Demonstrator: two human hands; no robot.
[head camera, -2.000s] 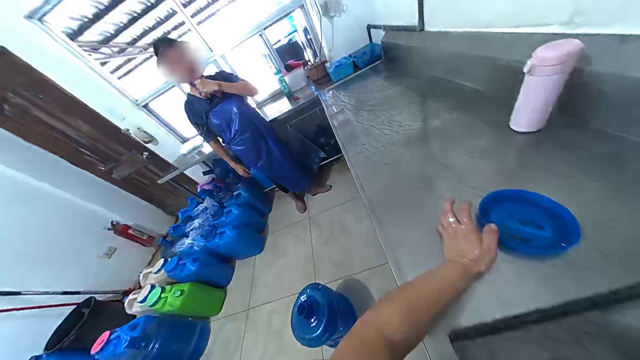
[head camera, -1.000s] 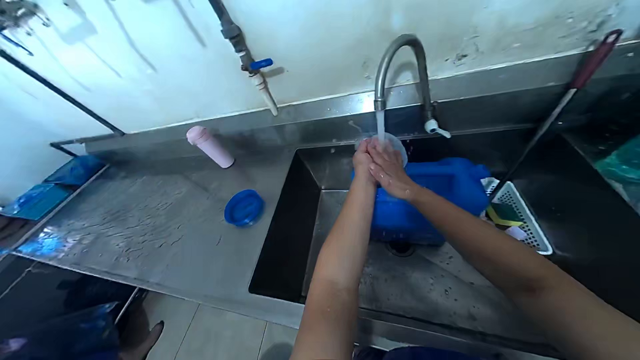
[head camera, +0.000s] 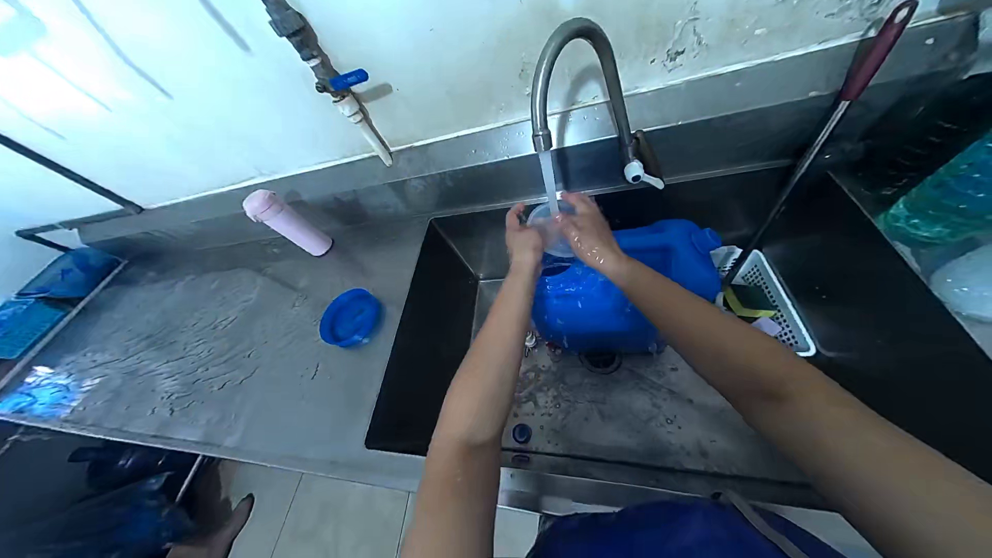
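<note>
Water runs from the curved metal faucet (head camera: 577, 31) onto a clear plastic container (head camera: 552, 232) held between both my hands. My left hand (head camera: 525, 236) grips its left side, and my right hand (head camera: 587, 232) holds its right side, wet with drops. Under and beside my hands a blue plastic jerrycan (head camera: 597, 310) lies on its side in the metal sink (head camera: 589, 418). A small round dark cap (head camera: 521, 433) lies on the sink floor near the front. The container's lower part is partly hidden.
On the metal counter (head camera: 209, 341) at left are a blue round lid (head camera: 351, 318) and a pink bottle (head camera: 288, 223). A white basket (head camera: 775, 302) with sponges and a long-handled tool (head camera: 876, 54) are at the sink's right. Another person's foot (head camera: 232, 527) shows at lower left.
Two seconds ago my one visible hand was on the counter beside the blue lid; the view has since swung to the sink. Since one second ago my hands have parted, showing the clear container between them.
</note>
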